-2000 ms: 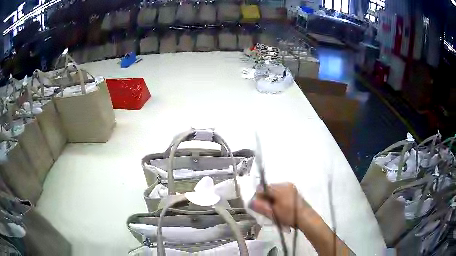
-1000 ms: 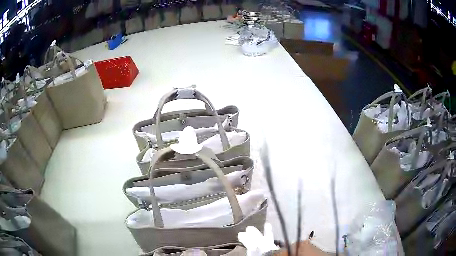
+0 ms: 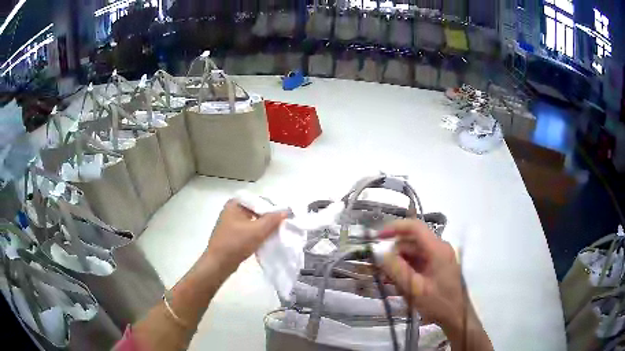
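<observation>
Grey-beige tote bags [image 3: 295, 336] stand one behind another in front of me on the white table, with white stuffing in their open mouths and looped handles up. My left hand [image 3: 248, 230] pinches a white sheet [image 3: 281, 257] that hangs beside the bags' left side and stretches toward the handles. My right hand [image 3: 421, 271] is at the handles of the nearer bag, fingers bent around something small and white. It is blurred, and dark thin strands pass in front of it, so its exact hold is unclear.
Upright totes [image 3: 229, 144] line the table's left side. A red box [image 3: 293, 123] and a blue item [image 3: 295, 80] lie beyond them. A clear plastic bag [image 3: 478, 134] is at the far right edge. More totes [image 3: 596, 271] stand off the table at right. Cartons [image 3: 545, 168] stand beyond the edge.
The view has swung left and up. My left hand has come in with the white sheet. My right hand has moved from the lower edge up to the bag handles.
</observation>
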